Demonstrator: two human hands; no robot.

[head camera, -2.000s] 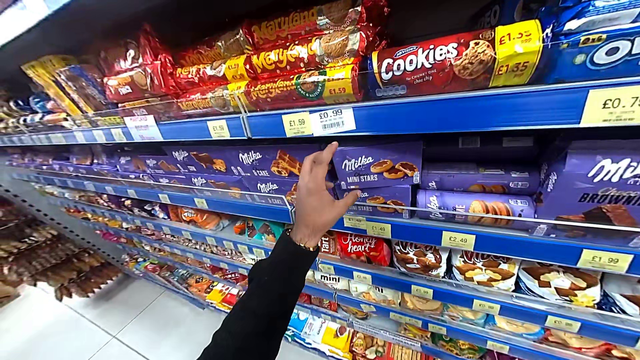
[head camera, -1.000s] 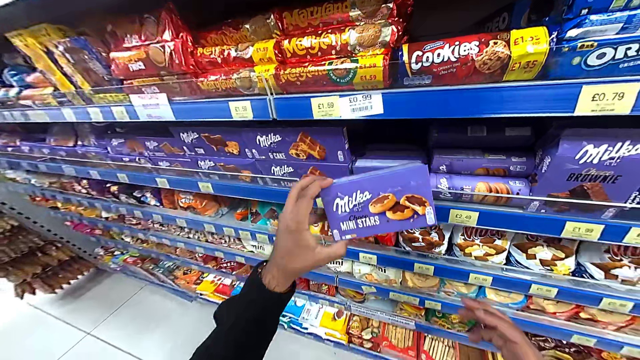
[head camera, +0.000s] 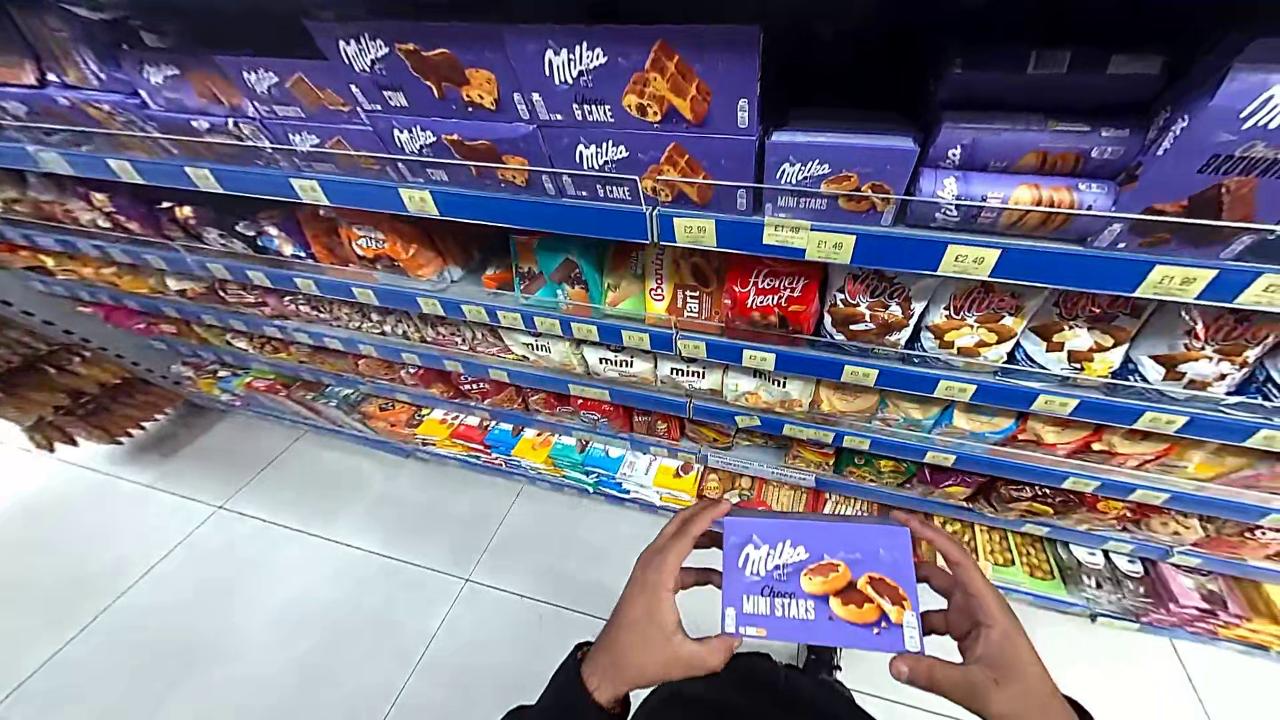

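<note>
Low in the head view, a purple Milka Choco Mini Stars box (head camera: pixel 820 583) is held upright between both hands, its printed front facing me. My left hand (head camera: pixel 665 600) grips its left end, thumb at the lower corner and fingers along the side and top. On the right end, my right hand (head camera: pixel 975 620) holds it the same way, with the thumb at the bottom corner. Another Mini Stars box (head camera: pixel 840 180) stands on the upper shelf, behind a clear front guard. Larger Milka Choco & Cake boxes (head camera: pixel 650 80) are stacked to its left.
Blue-edged shelves (head camera: pixel 960 265) run across the view with price tags. Below the Milka row are a red Honey Heart bag (head camera: pixel 772 297), white mini packs (head camera: pixel 690 375) and several biscuit packs. Pale floor tiles (head camera: pixel 360 560) lie at the lower left; brown goods (head camera: pixel 70 385) hang at the far left.
The Mini Stars box has come off the shelf and moved down, away from the shelf front. My right hand, free a second ago, now holds its right end. The view has tilted downward.
</note>
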